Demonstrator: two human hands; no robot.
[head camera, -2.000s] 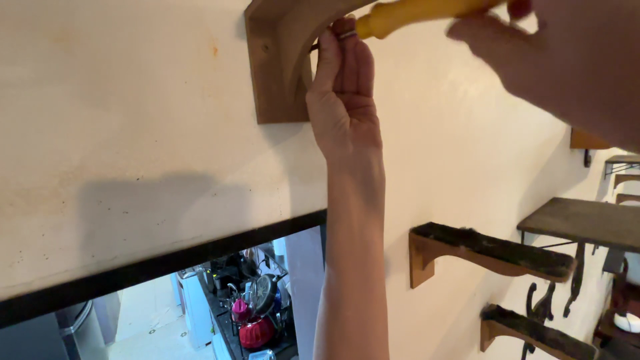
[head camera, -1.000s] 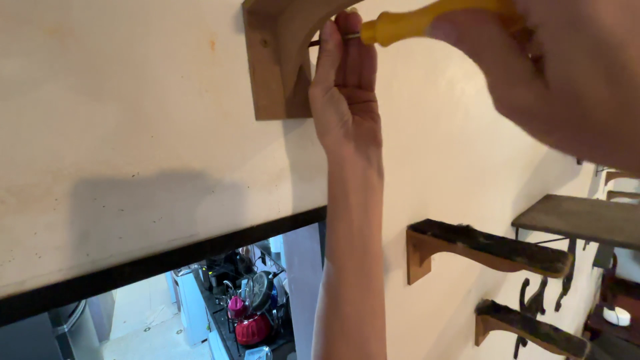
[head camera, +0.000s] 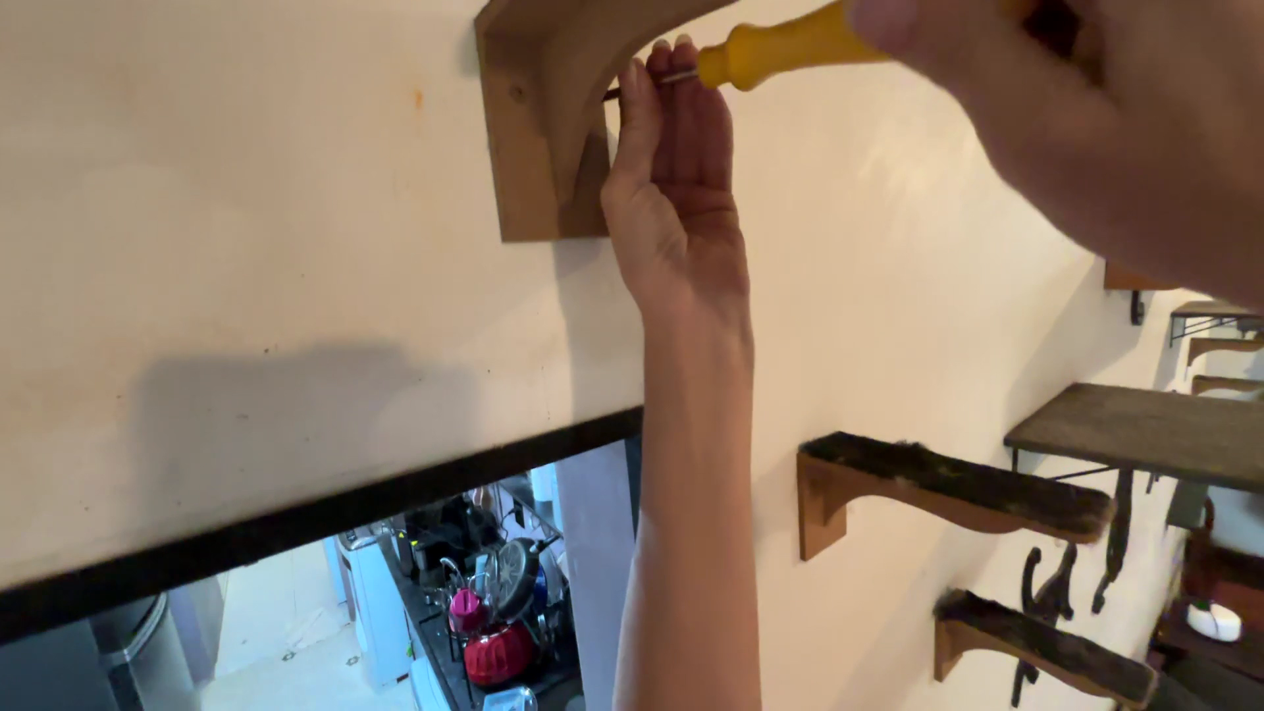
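Observation:
A yellow-handled screwdriver (head camera: 790, 47) lies across the top of the view, its tip pointing left at a brown wooden bracket (head camera: 538, 148) on the wall. My right hand (head camera: 1047, 109), large and blurred at the upper right, is closed on the handle. Raised at the centre, my left hand (head camera: 681, 178) has its thumb and fingers around the thin metal shaft, close to the bracket's curved edge. A dark, thin end shows between the thumb and the bracket; whether it is a screw or the shaft's tip, I cannot tell.
Dark-topped wooden wall brackets (head camera: 948, 489) and a brown shelf (head camera: 1155, 430) project at the lower right. Below a dark frame edge (head camera: 326, 513), an opening shows a kitchen with a red pot (head camera: 499, 652) and a dish rack.
My right hand and the screwdriver have shifted a little, and the hand now covers more of the upper right. My left hand stays at the bracket.

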